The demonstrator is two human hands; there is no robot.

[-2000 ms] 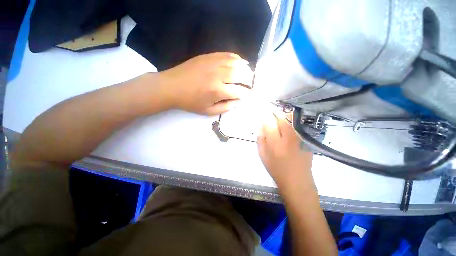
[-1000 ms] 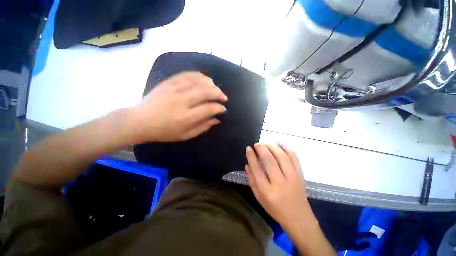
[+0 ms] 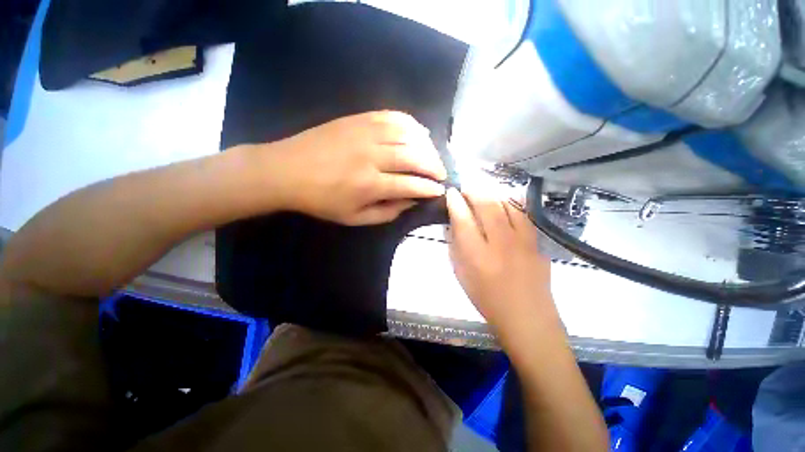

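A large black fabric panel [image 3: 300, 265] lies on the white table left of the sewing machine [image 3: 618, 88], its lower edge at the table's front edge. My left hand [image 3: 379, 168] rests on the panel, fingertips pinching its right edge near the needle area [image 3: 507, 177]. My right hand [image 3: 494, 238] meets the left fingertips at that edge, just below the machine head. Bright glare hides the exact stitching spot and what the right fingertips hold.
A black piece with a tan underside [image 3: 154, 66] lies at the far left. A thick black tube [image 3: 609, 260] curves along the machine's front. A slim dark tool [image 3: 720, 331] lies at the right front edge. Blue bins [image 3: 256, 340] stand below the table.
Since one second ago, the panel has moved up towards the machine. Both hands have come together at its right edge by the needle area; my right hand has moved up from the table's front.
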